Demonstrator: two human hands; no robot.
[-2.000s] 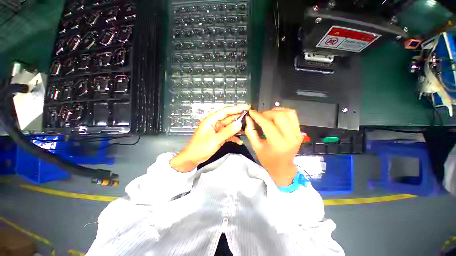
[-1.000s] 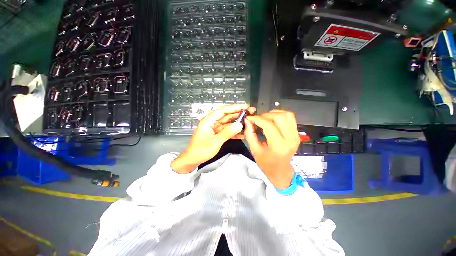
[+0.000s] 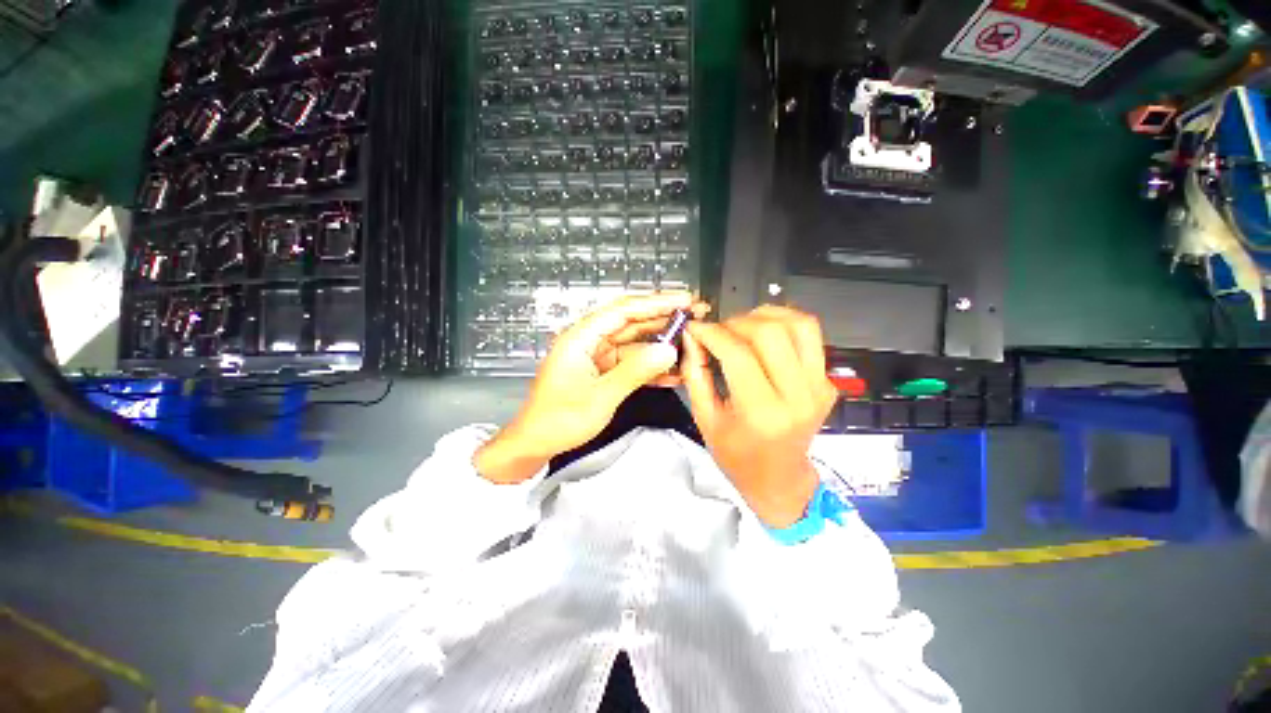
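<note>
My left hand holds a small dark module with a shiny edge between its fingertips, in front of my chest at the bench's front edge. My right hand, with a bright blue strap on the wrist, has its fingertips together against the module's right side. Whether the right fingers also hold a thin tool is hidden. The black blister tray on the left holds dark modules and has some empty pockets. The clear blister tray lies beyond my hands.
Black machine base at right, with a white-silver fixture nest showing and a raised head with a warning label. Green button at its front. Black hose at far left. Blue unit at far right. Blue stool below.
The machine's head has moved up and to the right, uncovering the white-silver fixture nest. My hands stay in nearly the same place, with the module turned slightly.
</note>
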